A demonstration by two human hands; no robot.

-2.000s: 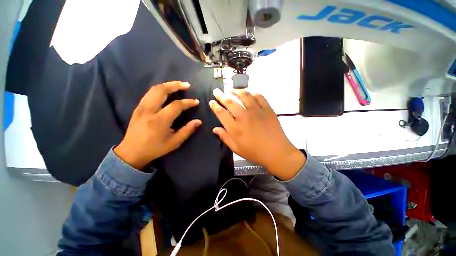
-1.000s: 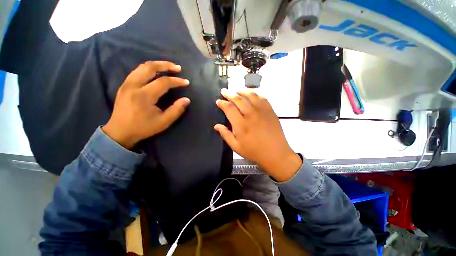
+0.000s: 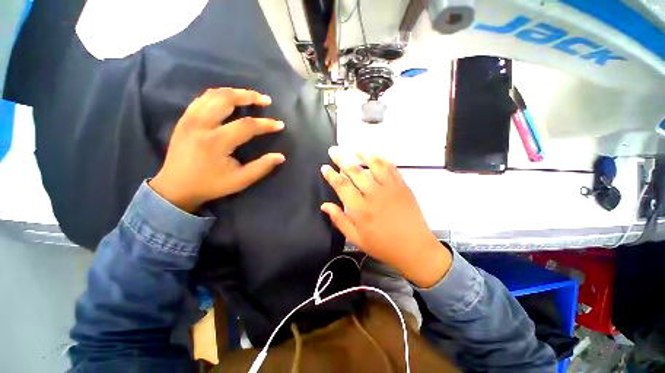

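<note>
The black garment panel (image 3: 240, 211) lies on the white table left of and under the needle and hangs into my lap. A curved cut-out at its upper left shows white. My left hand (image 3: 211, 149) lies flat on the cloth with fingers spread. My right hand (image 3: 379, 207) lies at the cloth's right edge, fingertips on or beside that edge, just below the presser foot (image 3: 329, 96). Whether its fingers pinch the cloth is not clear. The white sewing machine (image 3: 554, 40) stands over the cloth, with the dark tension assembly (image 3: 374, 84) right of the needle.
A smartphone (image 3: 478, 116) lies right of the needle, with pink and blue pens (image 3: 526, 127) beside it. A small dark round item (image 3: 607, 193) lies farther right. A white cable (image 3: 364, 290) loops over my brown top. A blue crate (image 3: 543, 291) and a red crate (image 3: 598, 288) stand at lower right.
My right hand has moved slightly down along the cloth edge, away from the presser foot. My left hand has stayed about the same on the cloth since one second ago. The camera view has shifted slightly.
</note>
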